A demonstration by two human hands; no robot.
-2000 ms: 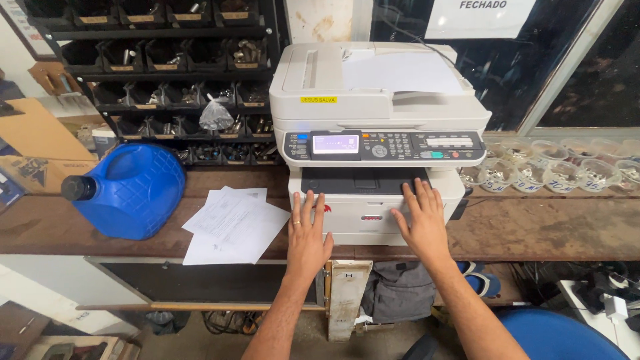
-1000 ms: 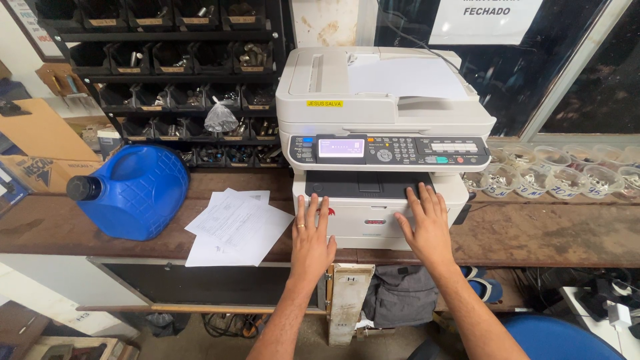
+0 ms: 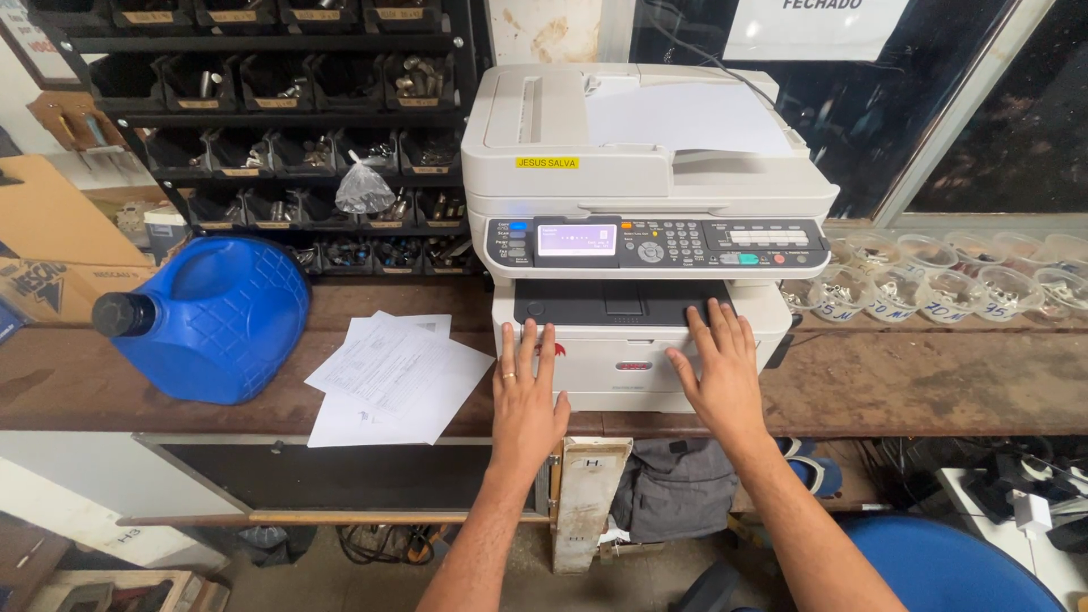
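A white multifunction printer (image 3: 646,187) stands on the brown wooden bench, its small screen lit and its front panel closed. My left hand (image 3: 529,399) rests at the left of that front panel, palm down, fingers apart, with a ring on one finger. My right hand (image 3: 721,370) lies at the panel's upper right, its fingertips by the dark output tray (image 3: 586,302). Neither hand holds anything. White paper sheets (image 3: 680,115) lie on the printer's top feeder. Printed sheets (image 3: 404,374) overlap on the bench to the left of my left hand.
A blue plastic jug (image 3: 221,319) with a black cap sits at the left. Behind it rises a black rack of parts bins (image 3: 276,85). Several clear plastic cups (image 3: 943,293) of small parts line the bench's right rear. A blue chair (image 3: 935,565) is at lower right.
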